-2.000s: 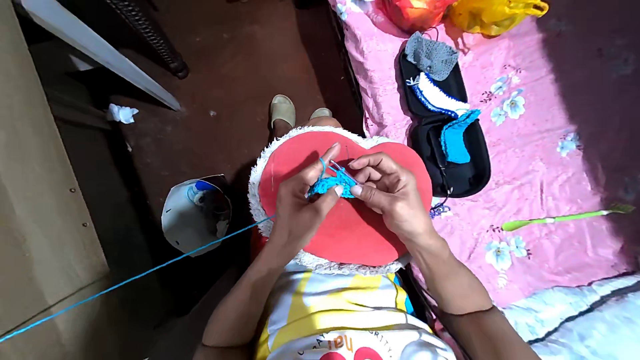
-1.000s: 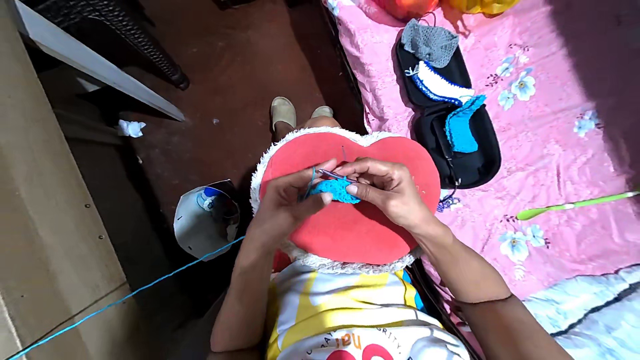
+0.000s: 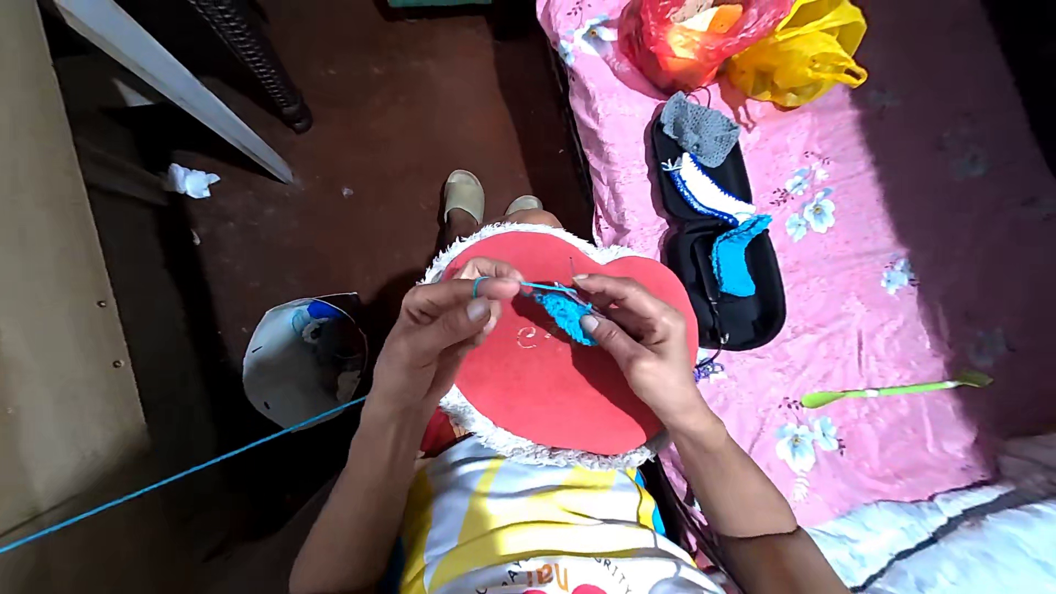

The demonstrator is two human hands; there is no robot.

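Note:
My right hand grips a small piece of blue crochet between thumb and fingers, over a red heart-shaped cushion with white fluffy edging on my lap. A thin tool, perhaps a crochet hook, shows partly by those fingers; its grip is hidden. To the left of the piece, my left hand pinches blue yarn, which loops round a finger and stretches to the work. The long strand of blue yarn runs off to the lower left.
On the pink floral bedsheet lie an open black case with gray, white and blue crochet pieces, a green plastic utensil, a red bag and a yellow bag. A white bin stands on the floor at left.
My left hand has moved left, away from the blue crochet piece, and a length of yarn now spans the gap. One second ago both hands were close together at the piece.

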